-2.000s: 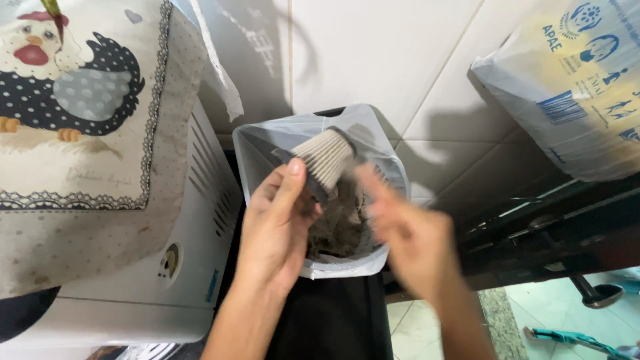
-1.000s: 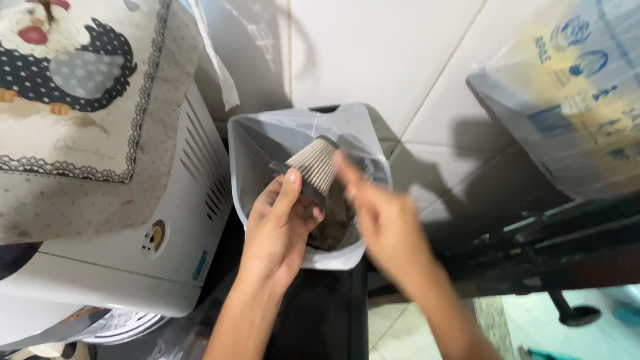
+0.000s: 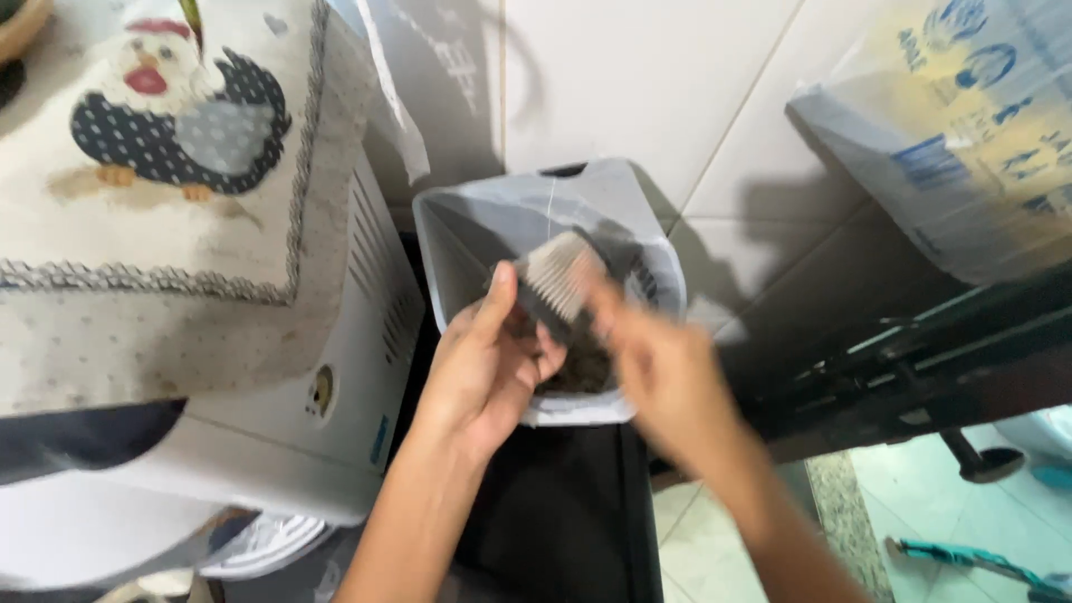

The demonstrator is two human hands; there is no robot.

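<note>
My left hand (image 3: 490, 368) grips the dark rim of a pleated vacuum filter (image 3: 554, 272) between thumb and fingers. The filter, tilted with its pale pleats facing up and right, is held over a grey plastic bin (image 3: 431, 260). My right hand (image 3: 662, 360) is blurred; its fingertips are at the right side of the pleats, and whether they hold anything cannot be made out. Inside the bin, below the filter, lies greyish-brown debris (image 3: 582, 368), partly hidden by both hands.
At left stands a white appliance (image 3: 335, 444) under a cloth with a hen print (image 3: 167, 243). A tiled wall (image 3: 620, 92) rises behind the bin. Upper right hangs a printed plastic bag (image 3: 946, 159). A black surface (image 3: 557, 511) lies below the bin, and a dark ledge (image 3: 904, 360) is at right.
The filter has turned in my left hand, so its pleats show at a different angle. My right hand stays close beside it, blurred in every frame.
</note>
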